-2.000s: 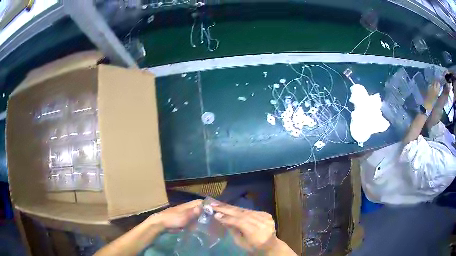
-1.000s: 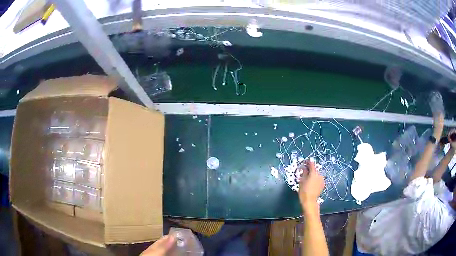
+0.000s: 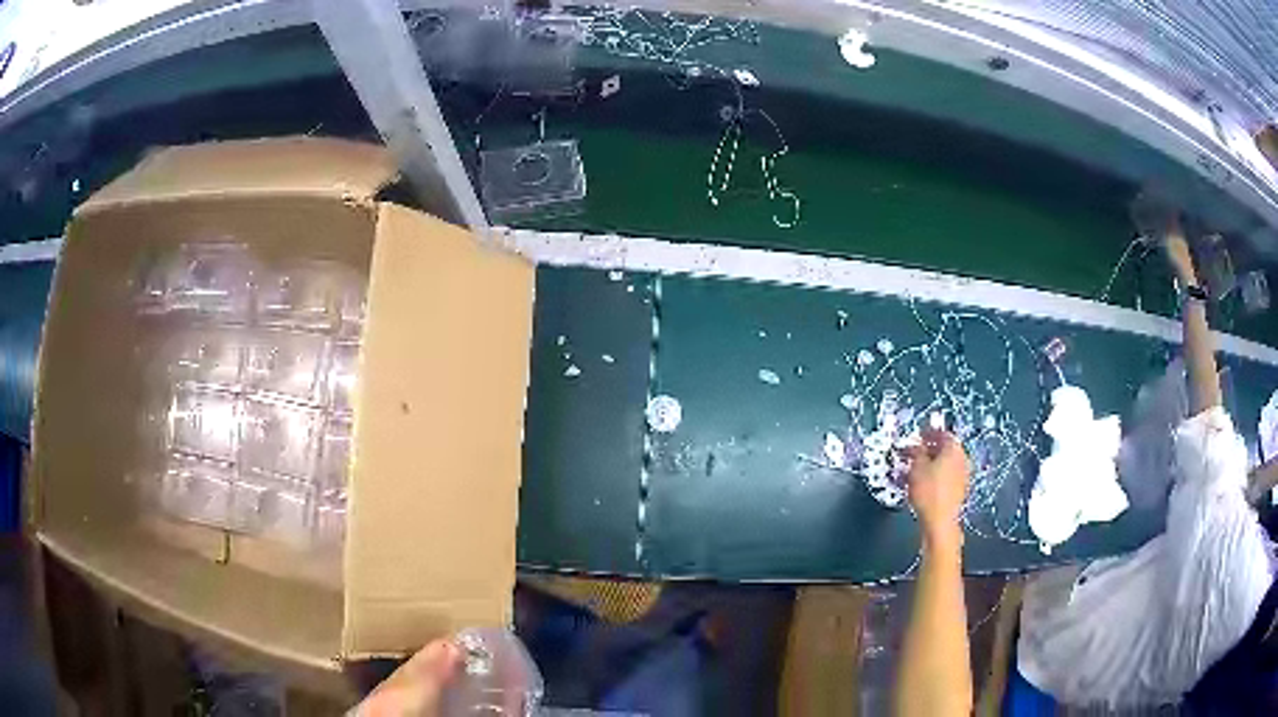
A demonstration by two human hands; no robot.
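Observation:
White wired pieces (image 3: pixel 891 446) lie heaped on the green belt, with pale thin wires (image 3: pixel 998 367) tangled around and beside them. My right hand (image 3: pixel 939 483) reaches onto the heap with its fingertips among the pieces; whether it grips one is hidden. My left hand (image 3: pixel 415 682) is at the bottom edge, partly cut off, and holds a clear plastic box (image 3: pixel 493 675) below the carton's flap. A small whitish piece shows at the box, by the fingers.
A brown carton (image 3: pixel 437 434) with rows of clear boxes (image 3: pixel 210 427) stands at left. A clear disc (image 3: pixel 663 413), white cloth (image 3: pixel 1076 467) and small bits lie on the belt. A pale rail (image 3: pixel 785 276) runs behind. A person in white (image 3: pixel 1191 588) reaches over the belt at right.
The view has shifted, so the belt and carton appear higher and further right than one second ago. My right hand, earlier at the box with my left, is still at the heap. The neighbour's arm reaches further back.

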